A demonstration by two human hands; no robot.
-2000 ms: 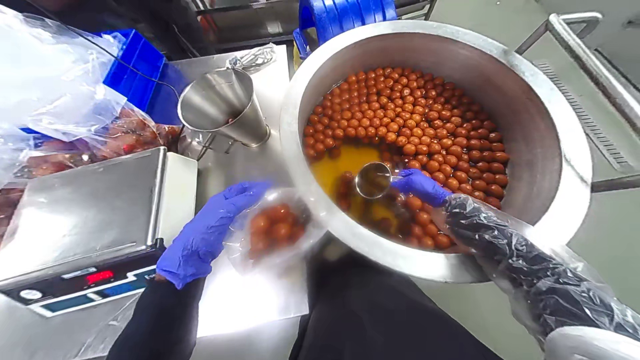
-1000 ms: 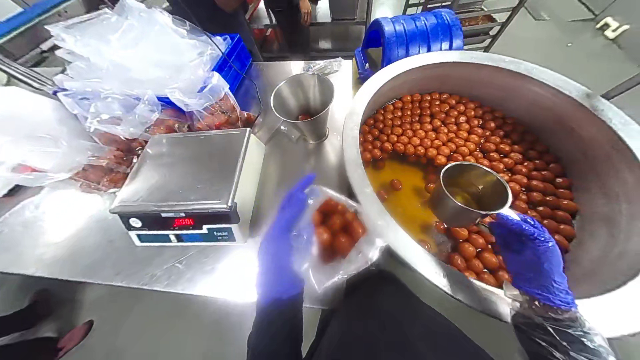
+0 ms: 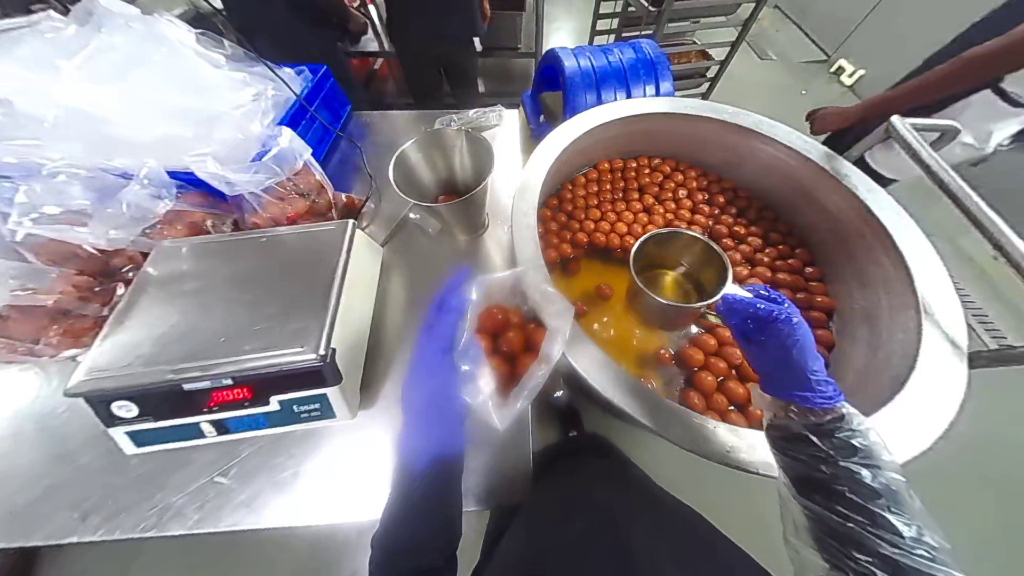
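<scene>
My right hand (image 3: 780, 344), in a blue glove, grips the handle of a steel cup (image 3: 680, 276) with yellowish syrup inside. The cup is over a large metal pot (image 3: 872, 312) holding many brown syrup-soaked dough balls (image 3: 640, 196) and yellow syrup (image 3: 604, 320). My left hand (image 3: 436, 368), gloved and blurred, holds the left side of an open clear plastic bag (image 3: 516, 392) with several dough balls in it. The bag is beside the pot's left rim, above the steel table. My left fingertips are not sharp.
A weighing scale (image 3: 220, 292) with a lit display stands on the steel table (image 3: 320, 488). Behind it are filled bags (image 3: 288, 200), empty plastic bags (image 3: 136, 104) and a blue crate (image 3: 320, 108). A steel jug (image 3: 444, 184) stands near the pot. A person's arm (image 3: 904, 96) shows at right.
The steel cup, small and over the syrup earlier, is now upright with syrup visible in it. The view has swung, bringing people and a rack into sight. My left hand still has the bag.
</scene>
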